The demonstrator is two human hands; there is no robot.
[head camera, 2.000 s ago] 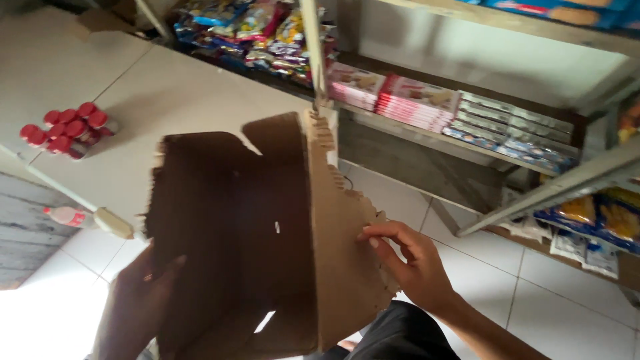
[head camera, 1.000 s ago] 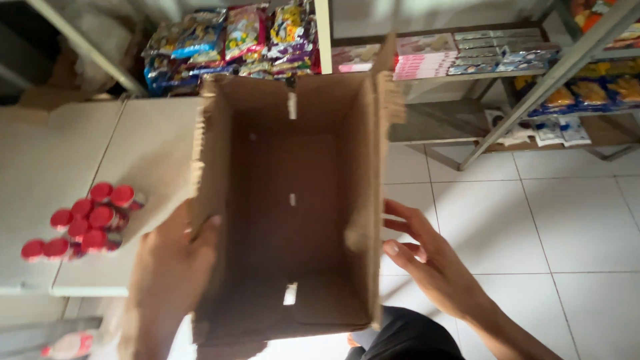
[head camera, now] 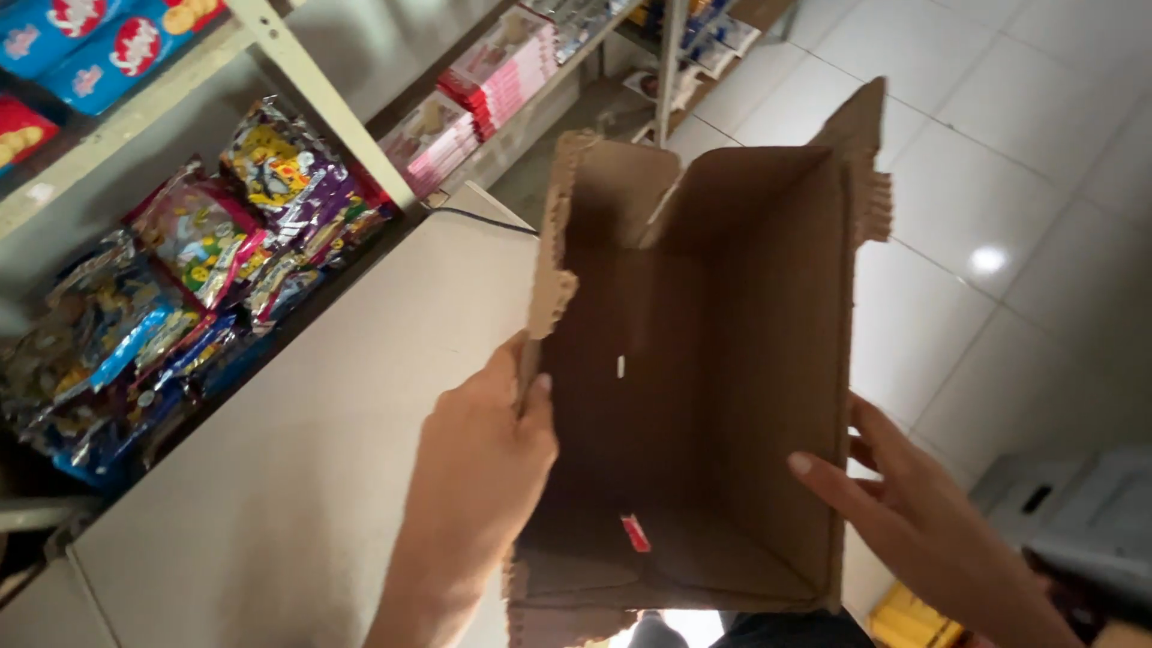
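An open, empty cardboard box (head camera: 774, 333) with torn, ragged edges is held up in front of me, its opening towards the camera. My left hand (head camera: 481, 468) grips its left wall, thumb on the inside and fingers outside. On the right wall, my right hand (head camera: 909, 504) has its thumb over the edge inside and the fingers behind the wall. A small red and white mark (head camera: 635, 533) shows in the lower part of the box, and a small slit of light in its base.
A white counter (head camera: 297, 432) lies left of the box. Beyond it, shiny snack packets (head camera: 193, 234) fill a shelf, with pink boxes (head camera: 504, 67) further back. White floor tiles (head camera: 1035, 162) and a grey container (head camera: 1071, 513) are at the right; something yellow (head camera: 909, 619) is low down.
The view has swung a lot. Both hands still hold the box; my left thumb and fingers now sit on its left edge. The red-capped bottles seen on the counter before are out of view.
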